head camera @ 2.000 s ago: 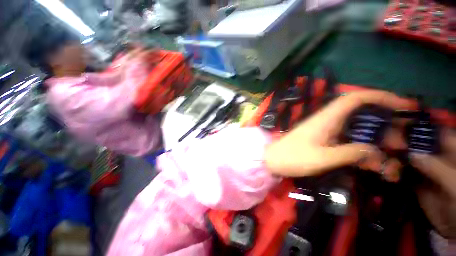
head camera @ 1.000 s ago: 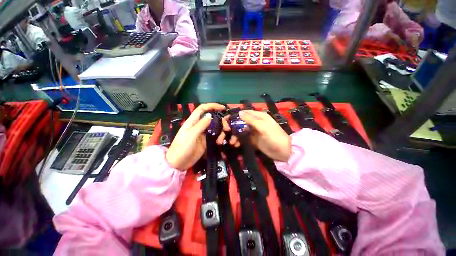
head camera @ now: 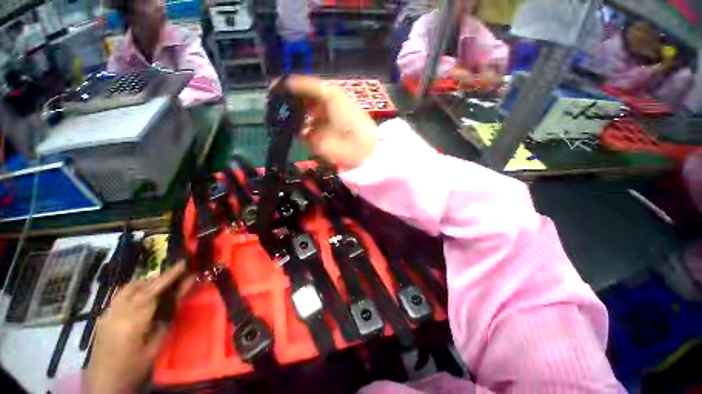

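My right hand (head camera: 331, 119) is raised over the far side of the red watch tray (head camera: 181, 346). It grips a black smartwatch (head camera: 285, 115) by its case, with the strap hanging towards the tray. My left hand (head camera: 127, 327) is low at the tray's left edge, blurred. Its fingers close on a dark watch or strap (head camera: 168, 296); the case is hard to make out. Several watches with black straps lie across the tray. Most show round-centred backs, like the watch back (head camera: 366, 314); one shows a bright white face (head camera: 306, 300).
A calculator (head camera: 58, 285) lies on white paper at the left. Behind it stand a grey box (head camera: 115, 154) and a blue-fronted panel (head camera: 50, 191). Another red tray (head camera: 362, 94) lies beyond my right hand. A metal post (head camera: 523, 108) and people in pink smocks are farther back.
My hands have separated. My right hand has moved up and away with a watch. My left hand has come down to the tray's near left. The view has turned right.
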